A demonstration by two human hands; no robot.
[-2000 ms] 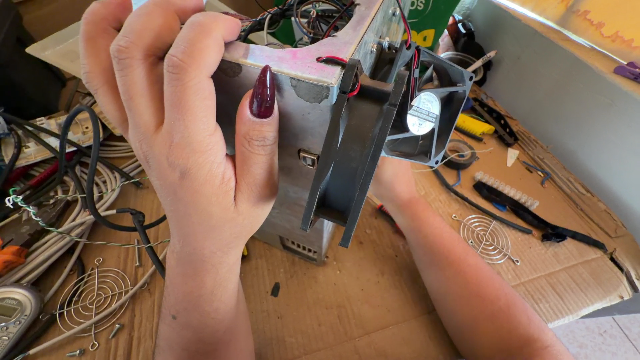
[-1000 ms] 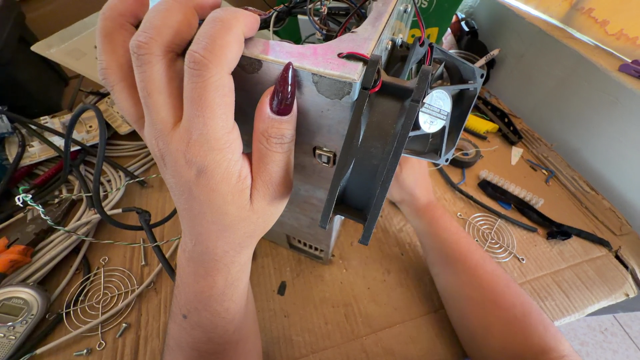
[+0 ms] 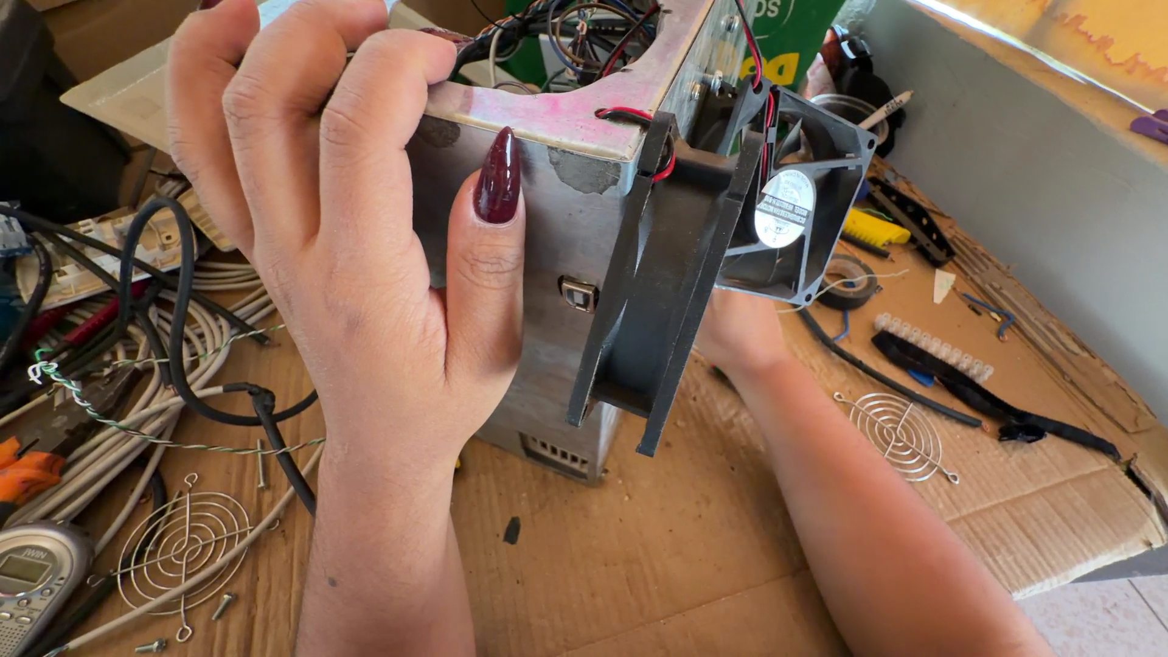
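A grey metal equipment case (image 3: 547, 365) stands tilted on the cardboard, its top opening full of wires. My left hand (image 3: 365, 237) grips its upper left edge, thumb with dark red nail against the front face. Two black cooling fans hang by red and black wires at the right: one fan edge-on (image 3: 662, 283) by the corner, one fan with a silver label (image 3: 798, 196) behind it. A square port (image 3: 578, 294) sits in the front face. My right hand (image 3: 739, 328) reaches behind the hanging fans; its fingers are hidden, so what it touches cannot be seen.
Coiled cables (image 3: 182, 365), a wire fan guard (image 3: 187, 552), screws (image 3: 224, 606) and a silver handheld radio (image 3: 41, 584) lie at left. At right are another fan guard (image 3: 899, 436), a terminal strip (image 3: 935, 349), black tape (image 3: 849, 280) and a black cable (image 3: 885, 388). A green box stands behind.
Between two seconds and one second ago, the case, fans and my left hand shifted slightly right in view. My left hand keeps its hold on the case throughout.
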